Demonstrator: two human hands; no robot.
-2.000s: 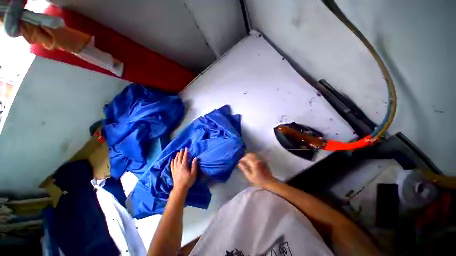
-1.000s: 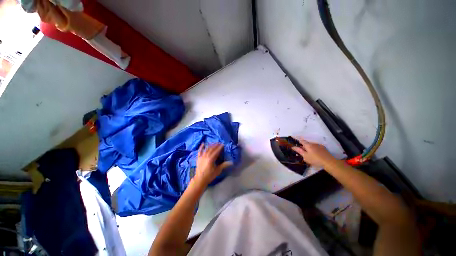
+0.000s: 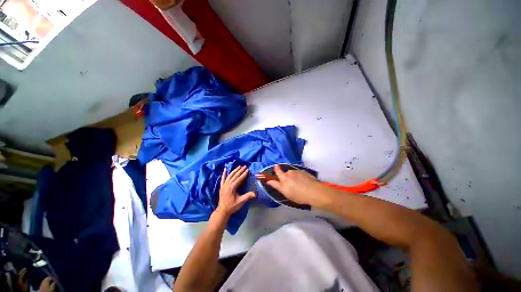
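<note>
The blue garment piece (image 3: 205, 188) lies wrinkled over the board on the white table, with a bit of grey board end at its left. My left hand (image 3: 233, 191) lies on the cloth with fingers spread, holding nothing. My right hand (image 3: 292, 185) is closed on the handle of the steam iron (image 3: 278, 169). The iron's pointed end faces left, on the right part of the blue cloth, close to my left hand. My hand hides part of the iron.
A crumpled blue heap (image 3: 191, 114) lies behind, on a lighter blue support (image 3: 200, 149). The orange hose sleeve (image 3: 354, 187) runs right to a hanging hose (image 3: 395, 85). Navy garments (image 3: 83, 199) and white cloth (image 3: 130, 211) are at left. Another person's hand (image 3: 45, 285) shows lower left.
My right hand has taken hold of the iron and brought it left from the bare table onto the blue cloth. My left hand has flattened on the cloth. The view has shifted.
</note>
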